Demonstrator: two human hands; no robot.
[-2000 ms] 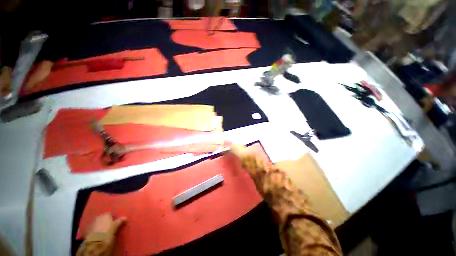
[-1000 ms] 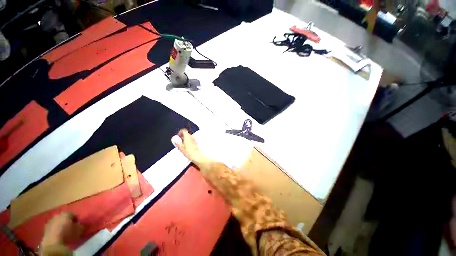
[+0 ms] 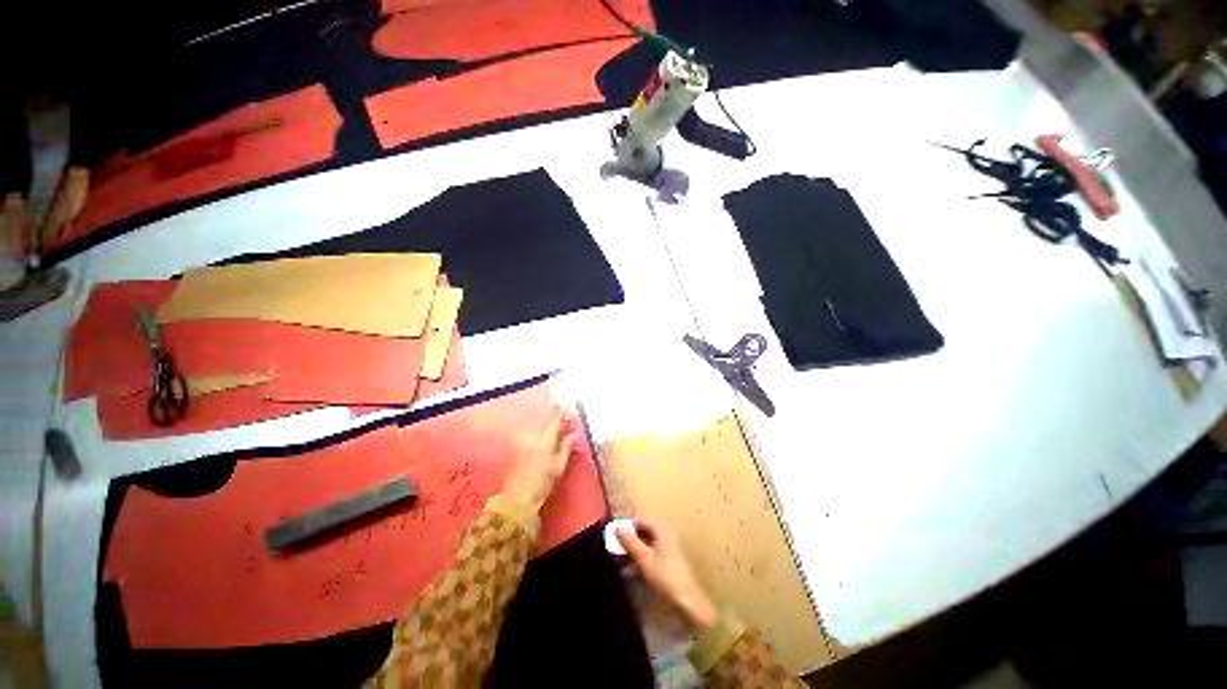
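Note:
The red card pattern [image 3: 202, 572] lies on black cloth [image 3: 579, 626] in front of me, with cloth showing along its edges. A dark metal bar [image 3: 342, 514] rests on the pattern. My left hand [image 3: 545, 460] lies on the pattern near its right end, fingers pointing away from me, holding nothing that I can see. My right hand [image 3: 659, 563] holds a white disc of tailor's chalk [image 3: 619, 537] between thumb and fingers, beside the pattern's lower right corner. A brown card sheet [image 3: 720, 518] lies under and beside my right hand.
Stacked patterns [image 3: 310, 294] with shears [image 3: 164, 384] lie at left. Beyond are a black cloth piece [image 3: 518, 242], a cutter [image 3: 659, 119], folded black cloth [image 3: 834, 276] and a spring clamp [image 3: 737, 366]. Black-handled tools [image 3: 1043, 195] lie far right. Another person's hands [image 3: 61, 209] show at far left.
My right hand has come back from the black cloth piece to the pattern's right edge with the chalk. My left hand has moved from the stacked patterns onto the red pattern. The view has shifted.

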